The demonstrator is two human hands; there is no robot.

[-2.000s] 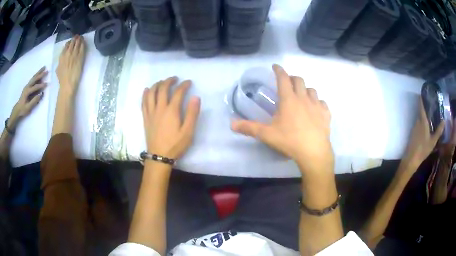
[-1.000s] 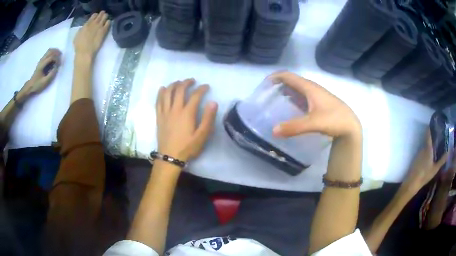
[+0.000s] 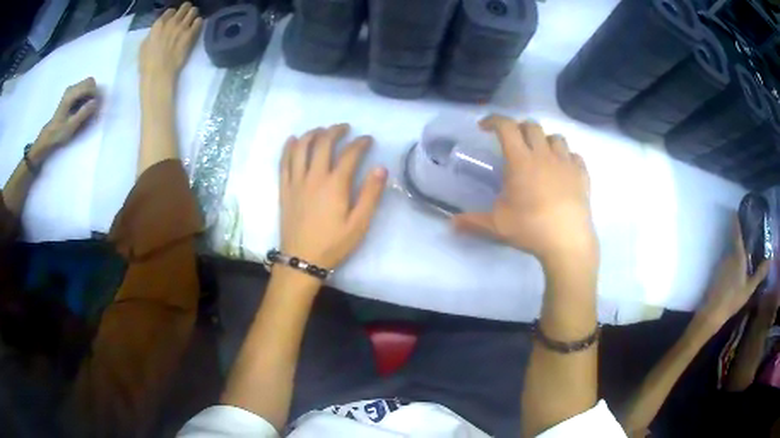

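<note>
A clear cover [image 3: 462, 162], a colourless oblong shell, stands on the white table covering in front of me, with a thin dark rim at its lower left edge. My right hand [image 3: 539, 192] holds its right side, thumb at the near side and fingers at the far side, hiding its right end. My left hand [image 3: 329, 197] lies palm down on the table to the left of the cover, fingers spread and empty, not touching it. A red item [image 3: 392, 348] shows in my lap.
Stacked black parts [image 3: 410, 51] stand along the far side, with more leaning stacks [image 3: 629, 60] at right. A single black part [image 3: 233, 36] and shiny tape [image 3: 221, 141] are at left. A neighbour's hands are at left; another person holds a black oblong unit [image 3: 754, 227] at right.
One second ago the cover was tilted up with a black oblong rim showing at its lower left; now it sits flatter on the table. My left hand stays spread on the table.
</note>
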